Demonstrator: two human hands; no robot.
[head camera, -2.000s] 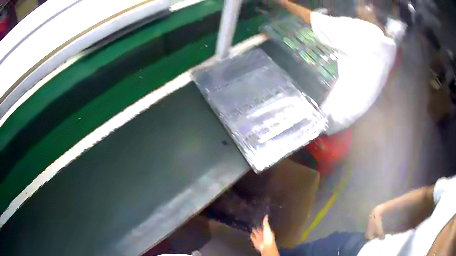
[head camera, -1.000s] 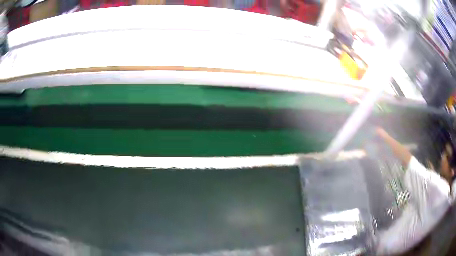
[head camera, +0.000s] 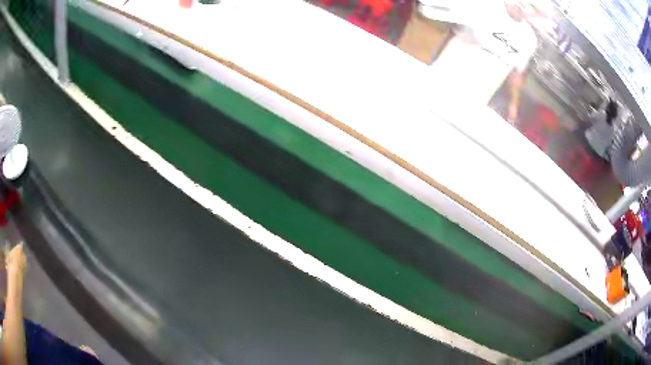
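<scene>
My left hand (head camera: 15, 258) is small and blurred at the far left edge, at the end of a bare forearm beside dark blue trousers. It is off the bench, nothing is visible in it, and its fingers cannot be made out. A small skin-coloured patch at the bottom edge, beside the trousers, may be part of my right hand; it is too cut off to tell. Nearest in front of me is the dark grey-green bench (head camera: 214, 278) with its pale edge strip (head camera: 250, 229).
A green belt (head camera: 235, 167) runs beyond the strip, below a long white shelf (head camera: 400, 100). Grey posts (head camera: 61, 43) stand at upper left and lower right. An orange box (head camera: 617, 284) is at far right. Red stool parts (head camera: 8, 203) and white round shapes show at left.
The view has swung leftward along the bench and tilted. The glossy tray and the worker in white beside it have left the picture. The trousers and a forearm now show at lower left.
</scene>
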